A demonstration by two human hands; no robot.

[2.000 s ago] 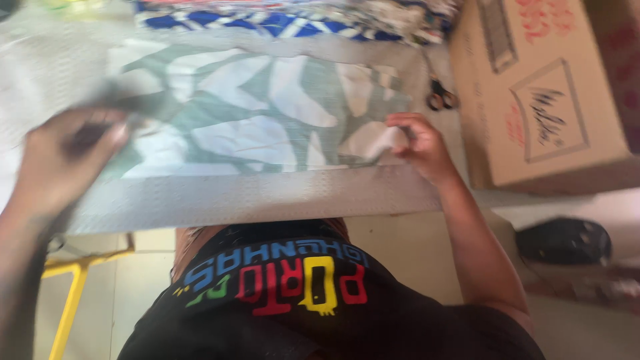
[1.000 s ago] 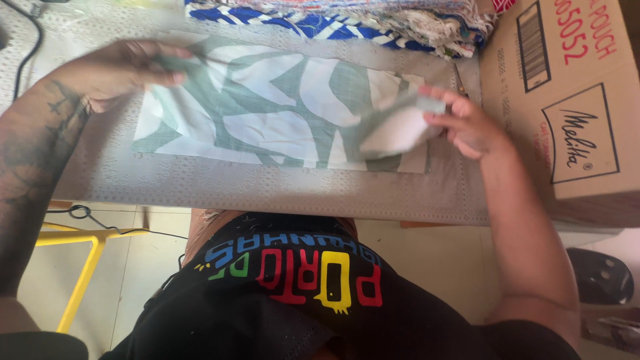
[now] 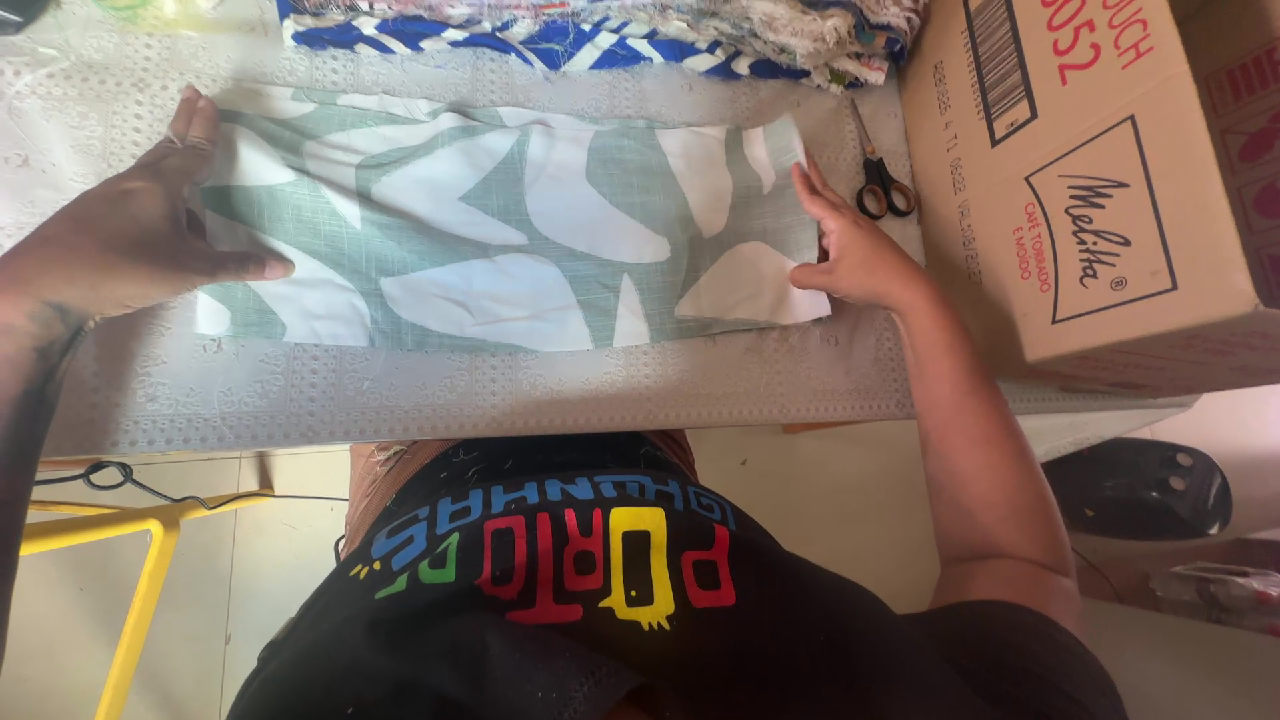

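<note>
A green and white patterned piece of fabric (image 3: 480,220) lies lengthwise on the lace-patterned table covering (image 3: 500,395), with slight wrinkles along its far edge. At its left end my left hand (image 3: 150,215) rests with thumb on the cloth and fingers spread at the far corner. My right hand (image 3: 850,240) touches the fabric's right end, thumb near the lower corner and fingers along the side edge; whether it pinches the cloth is not plain. Black-handled scissors (image 3: 884,190) lie just right of that hand, blades pointing away.
A Melitta cardboard box (image 3: 1000,230) stands on the right. Behind the fabric is a stack of folded cloths (image 3: 600,45), blue and white at the bottom, with frayed edges. Below the table at left are a yellow metal frame (image 3: 150,590) and a black cable (image 3: 190,498).
The fabric's lower right part, lifted and blurred a second ago, now lies flat. My left hand has moved from the fabric's far edge to its left end. The scissors show fully again.
</note>
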